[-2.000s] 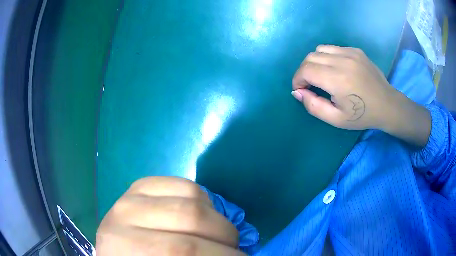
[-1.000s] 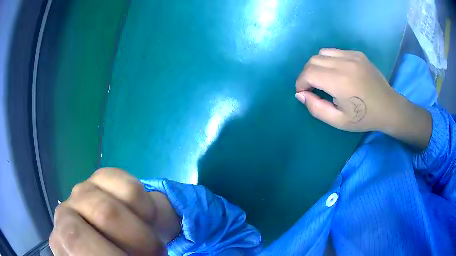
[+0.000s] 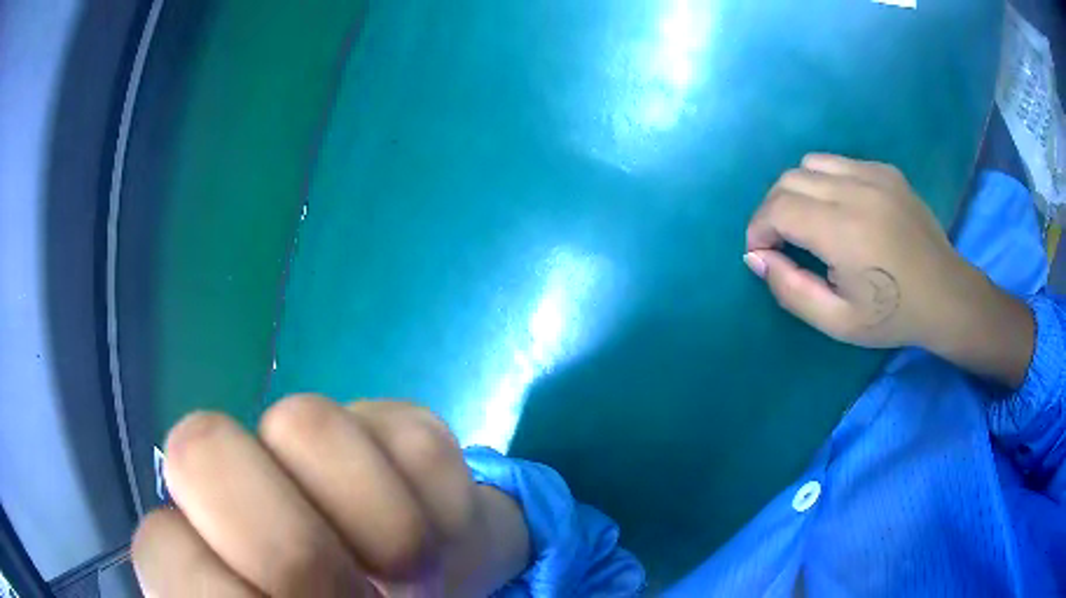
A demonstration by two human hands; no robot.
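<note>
The glossy green mat (image 3: 444, 199) lies in front of me with bright glare and a dark shadow on it. My left hand (image 3: 322, 496) is at the lower left, large, close to the camera and cut off by the bottom edge. Its fingers are curled into a fist. No object shows in it, but its palm is hidden. My right hand (image 3: 859, 251) rests at the right of the mat, fingers curled and thumb tip near the index finger. Nothing shows in it.
A darker green strip (image 3: 234, 222) and a grey rail (image 3: 113, 257) run along the left. A small part of a pale-edged dark thing (image 3: 160, 473) shows beside my left hand. A printed translucent bag (image 3: 1031, 99) is at the upper right; a white corner (image 3: 895, 4) shows at the top.
The view has shifted, so the mat and my right hand appear farther right and lower. My left hand moved left, then its knuckles turned upward. The white corner at the top has appeared.
</note>
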